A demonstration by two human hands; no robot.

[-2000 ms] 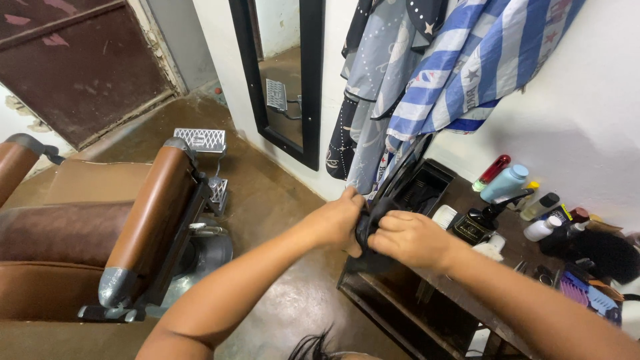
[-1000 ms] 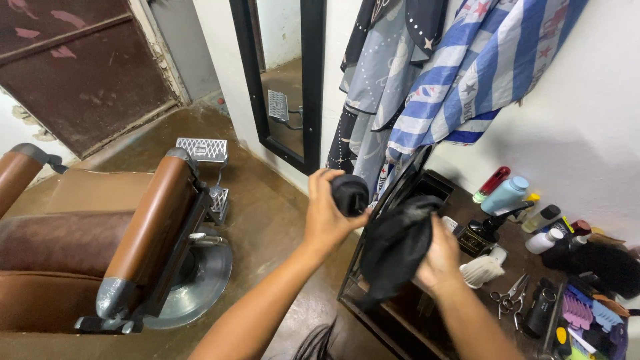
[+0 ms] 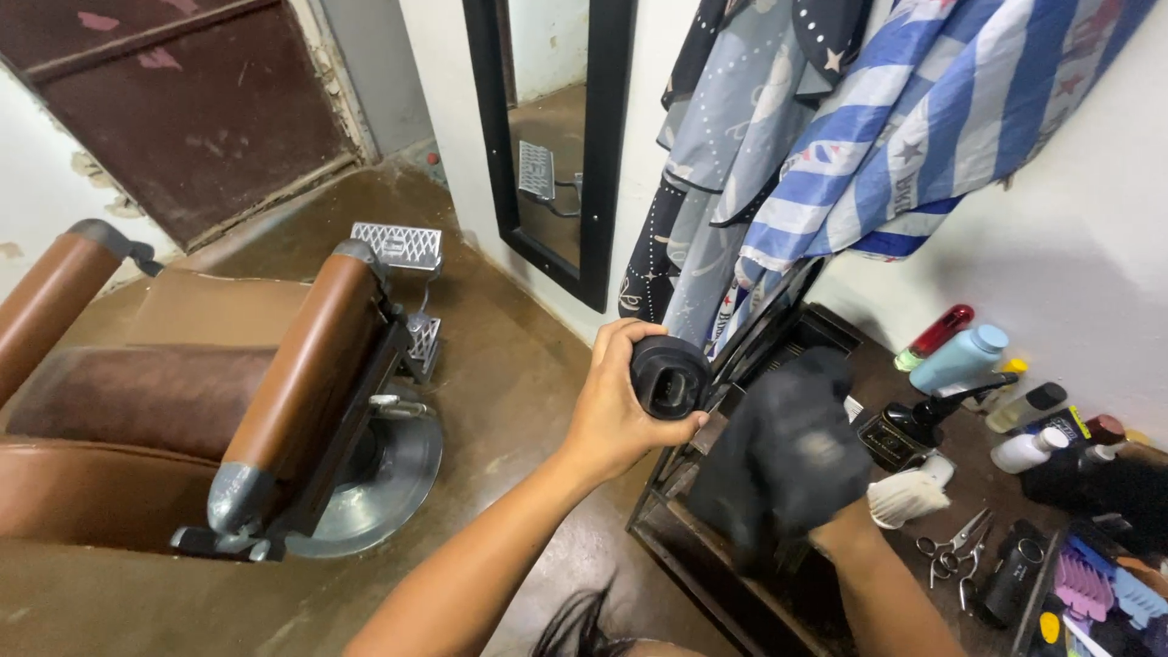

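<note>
My left hand (image 3: pixel 620 401) grips a round black object (image 3: pixel 671 376) with a recessed opening in its end, which faces the camera; its exact kind cannot be told. Just to the right, a black cloth (image 3: pixel 785 456) is draped over my right hand (image 3: pixel 826 525), hiding the fingers, and the cloth is blurred. The two hands are apart, over the near left edge of the dark wooden stand (image 3: pixel 698 570). Beside the cloth lie a black pump bottle (image 3: pixel 899 433) and a white-bristled brush (image 3: pixel 903 499).
Scissors (image 3: pixel 954 552), a black clipper (image 3: pixel 1011 573), coloured combs or guards (image 3: pixel 1086 584) and several bottles (image 3: pixel 963 358) crowd the stand. Barber capes (image 3: pixel 821 201) hang above it, next to a black-framed mirror (image 3: pixel 598 219). A brown barber chair (image 3: pixel 292 365) stands at left.
My hands, close together on the black item two seconds ago, have separated. The black cloth now covers my right hand, whose fingers showed in the earlier frames. The round object stays in my left hand.
</note>
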